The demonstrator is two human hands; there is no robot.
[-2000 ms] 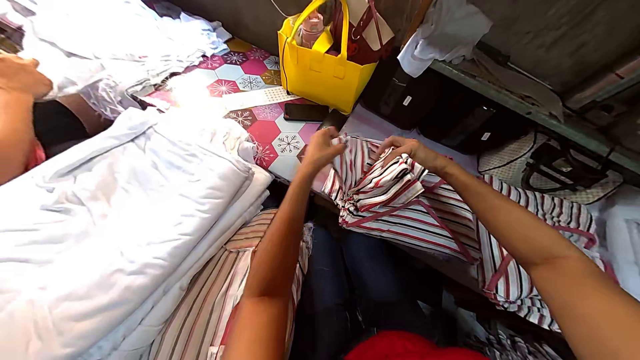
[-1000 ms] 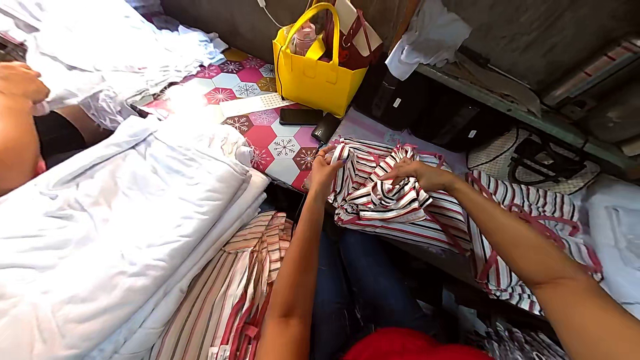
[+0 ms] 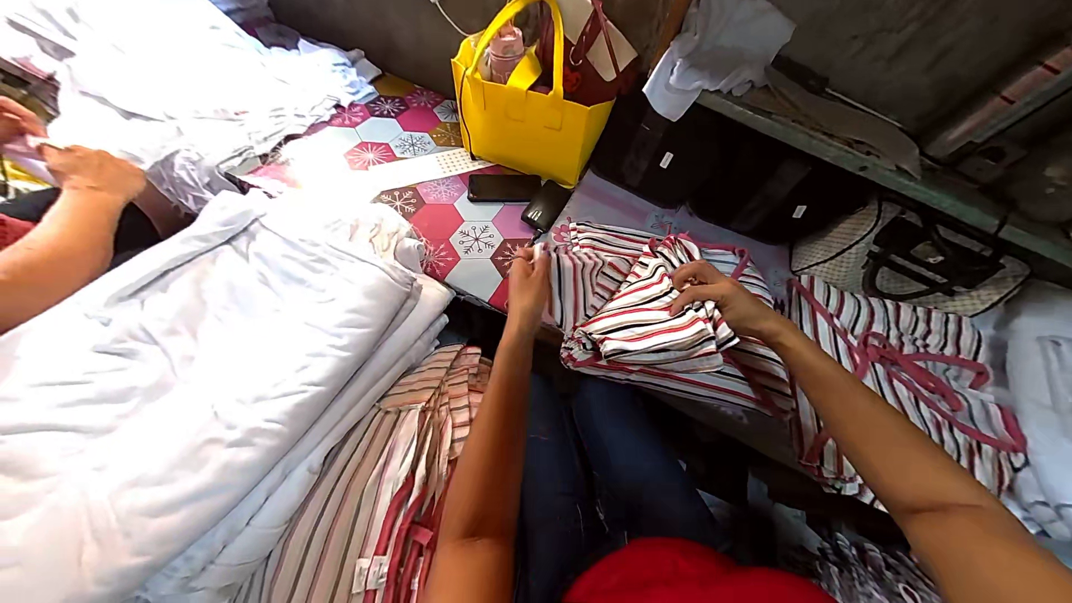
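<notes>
A striped garment (image 3: 653, 318) in white, red and black lies partly bunched on the table in front of me. My left hand (image 3: 529, 276) pinches its left end, where the fabric stretches out flat in pleats. On the gathered part to the right rests my right hand (image 3: 712, 293), fingers curled into the cloth. To the right of it lies another striped garment (image 3: 904, 377), folded, with a pink tie knotted on top. Further striped garments (image 3: 377, 469) with pink trim and small tags hang or lie below the white fabric at the left.
Thick white fabric (image 3: 201, 335) covers the left side. A yellow handbag (image 3: 536, 126), a phone (image 3: 504, 188) and a black device (image 3: 546, 206) stand or lie behind the garment on the patterned tablecloth (image 3: 476, 239). Another person's hands (image 3: 92, 172) are at far left. Black bags (image 3: 662, 155) sit under a shelf.
The garment's left part, bunched earlier, is now drawn out between my hands. The other person's hands have moved up and hold pale cloth.
</notes>
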